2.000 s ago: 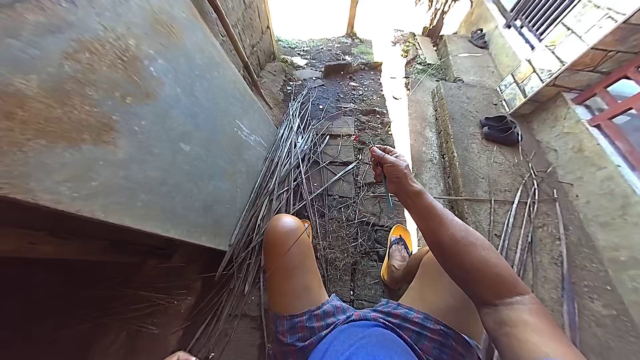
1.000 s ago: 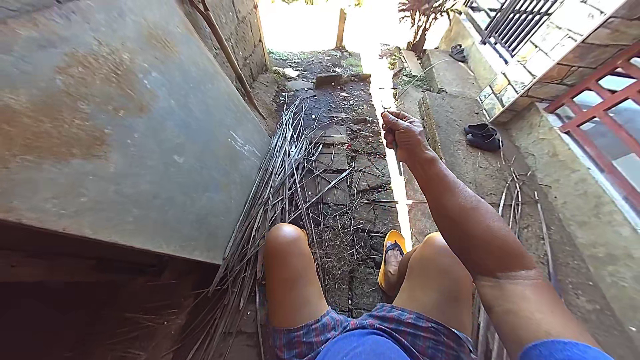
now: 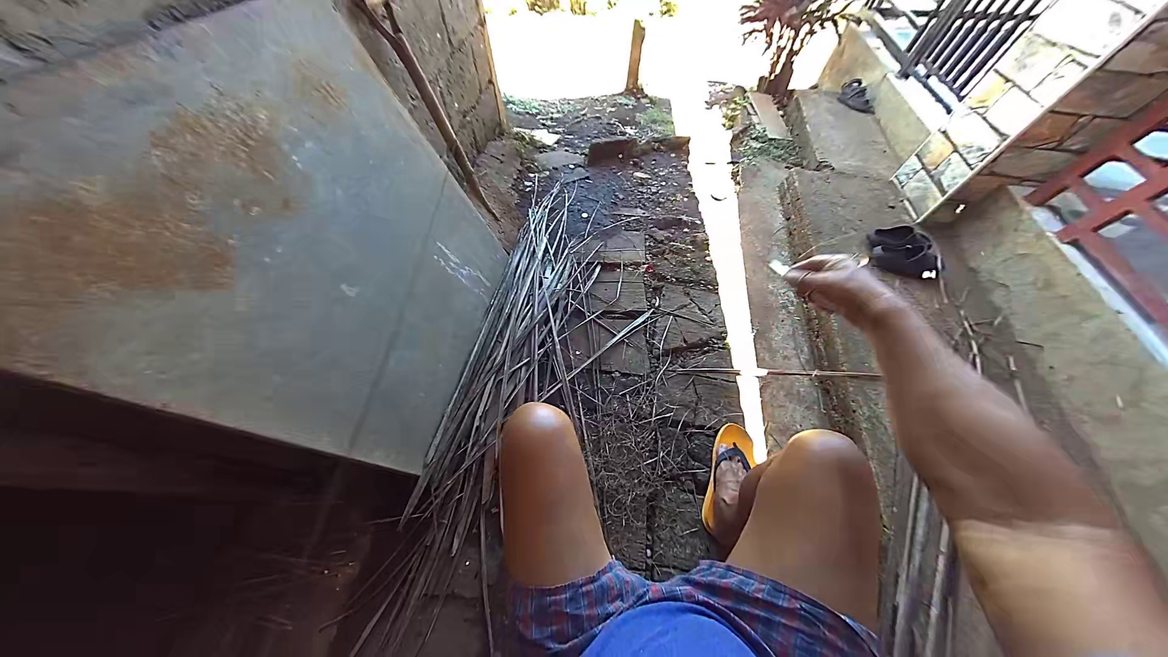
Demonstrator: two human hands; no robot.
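Observation:
My right hand [image 3: 835, 285] reaches out over the concrete ledge beside the path, blurred, its fingers closed on a small thin object [image 3: 778, 267] with a bright end; what it is cannot be told. Below the hand, a long thin stick [image 3: 794, 372] lies across the ledge and the bright strip of ground. A heap of dry, split palm-like stalks [image 3: 520, 338] runs along the left of the path, beside my bent knee. My left hand is out of view.
A large rust-stained metal sheet [image 3: 365, 274] slants at the left. Black shoes [image 3: 902, 251] sit on the concrete at the right, near a red lattice [image 3: 1109, 201]. More long stalks [image 3: 922, 547] lie beside my right leg. Uneven paving [image 3: 620, 297] stretches ahead.
My right hand has swung to the right, from over the paving to over the concrete ledge. Fingertips visible at the bottom left two seconds ago are out of view.

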